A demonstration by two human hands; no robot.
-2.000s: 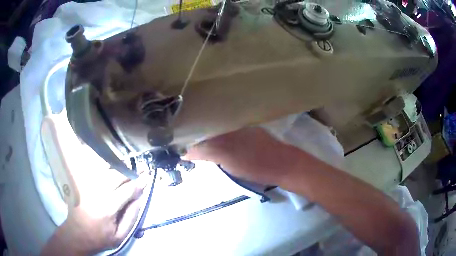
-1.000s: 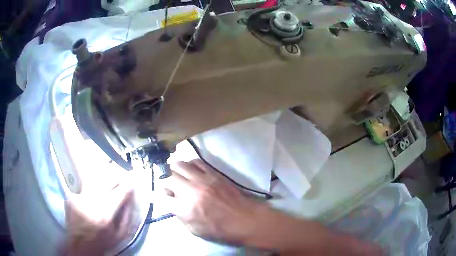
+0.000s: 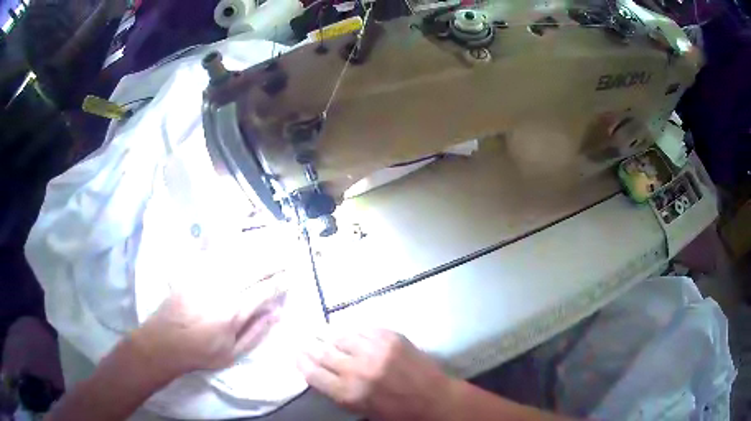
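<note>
White fabric (image 3: 90,222) lies bunched on the left of the machine bed and runs under the presser foot area (image 3: 317,215), overexposed near the needle. A thin dark line, possibly piping (image 3: 314,275), runs from the needle area down towards my right hand. My left hand (image 3: 210,329) lies on the fabric, fingers extended and overexposed at the tips; its hold is unclear. My right hand (image 3: 375,370) has curled fingers at the fabric's edge near the lower end of the dark line, seemingly pinching the fabric. The sewing machine head (image 3: 461,103) stands behind both hands.
A bobbin tray (image 3: 679,201) and a green-yellow packet (image 3: 642,177) sit at the bed's right end. A translucent crumpled bag or cloth (image 3: 659,345) is at lower right. White thread cones (image 3: 268,15) stand behind the machine. A yellow tag-like object (image 3: 103,107) is at upper left.
My right hand has come out from under the machine arm to the fabric's front edge. The white piece under the arm is now mostly out of view. The camera view has shifted; more fabric shows at left.
</note>
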